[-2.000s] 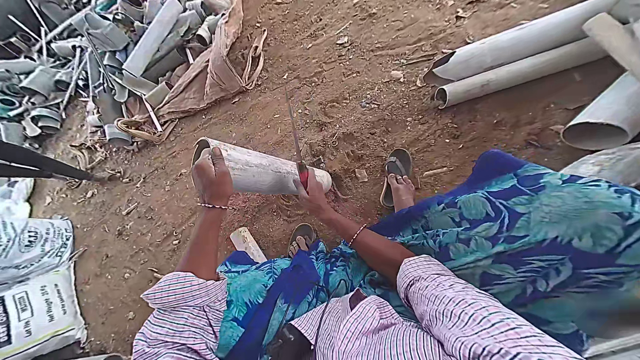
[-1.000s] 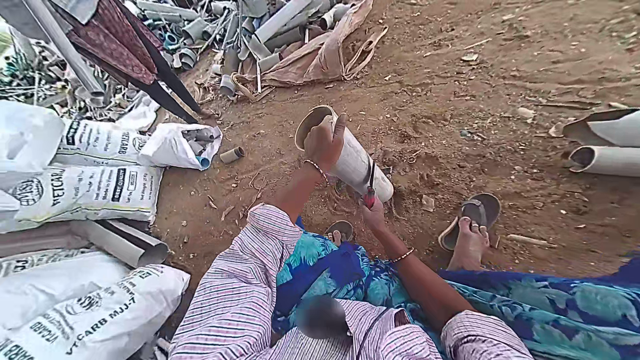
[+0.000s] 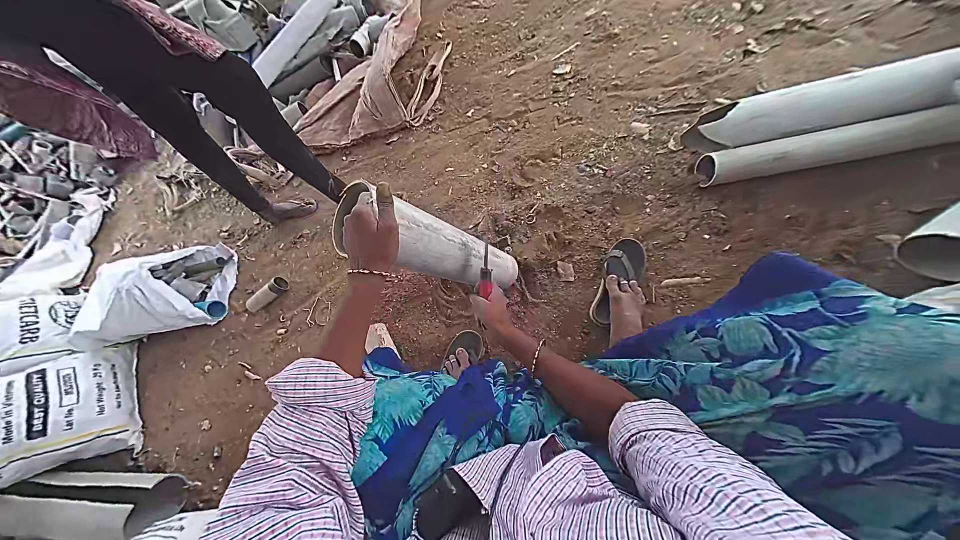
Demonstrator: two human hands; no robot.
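A short length of whitish plastic pipe (image 3: 442,241) slants across the middle of the view, its wide open end at the left. My left hand (image 3: 371,234) grips it at that end, fingers over the rim and thumb upward. Near the pipe's other end, my right hand (image 3: 491,307) is closed on the red handle of a thin-bladed tool (image 3: 486,279). The dark blade lies close against the pipe's side; whether it touches cannot be told. The tool's exact kind is unclear.
Another person (image 3: 247,127) walks at upper left beside scrap pipes (image 3: 300,45) and a brown cloth (image 3: 367,97). White printed sacks (image 3: 71,405) lie at left, near a pipe stub (image 3: 267,294). Long grey pipes (image 3: 832,101) rest at upper right. My sandalled foot (image 3: 624,292) is on the dirt.
The other person's legs, farther to the upper left one second ago, now stand near the pipe's open end. The pipe and the red-handled tool stay in my hands. The view has swung about.
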